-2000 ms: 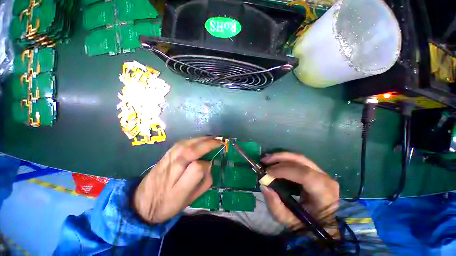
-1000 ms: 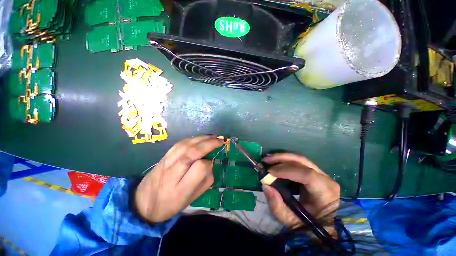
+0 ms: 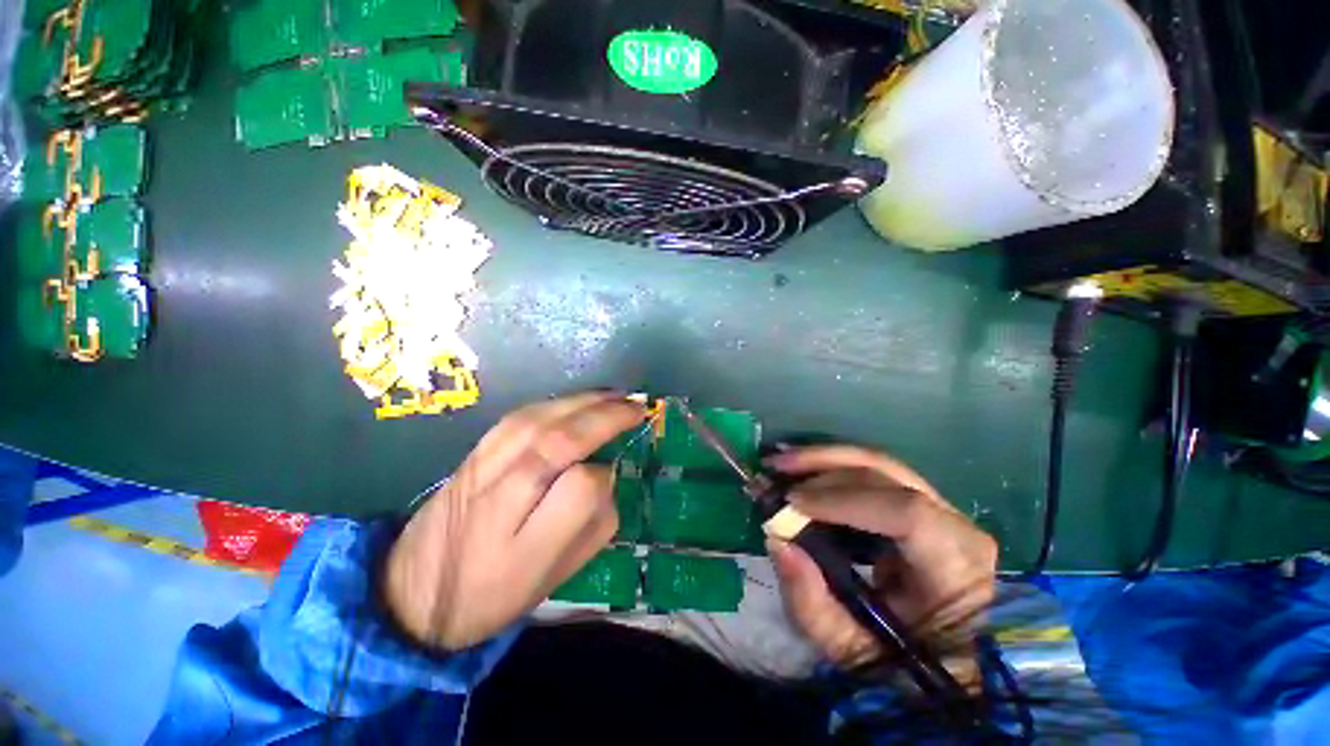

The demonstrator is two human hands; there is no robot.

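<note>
A green PCB panel (image 3: 697, 510) lies at the bench's front edge, partly under my left hand. A small orange FPC (image 3: 656, 420) sits at the panel's top middle. My left hand (image 3: 511, 517) has its fingertips at the FPC and pinches thin solder wire (image 3: 632, 442), which trails left behind the hand. My right hand (image 3: 883, 547) holds the soldering iron (image 3: 839, 571) like a pen. Its metal tip points up-left to just beside the FPC; exact contact is too small to tell.
An FPC pile (image 3: 411, 292) lies left of the work. Finished panels (image 3: 110, 277) are far left, bare panels (image 3: 350, 95) behind the pile. The fume fan (image 3: 642, 197), white tub (image 3: 1006, 131) and soldering station (image 3: 1167, 262) stand behind. Black cords (image 3: 1058, 437) hang at right.
Both hands stay almost in place. The iron's tip sits slightly further left, close to the FPC. The whole view has shifted slightly.
</note>
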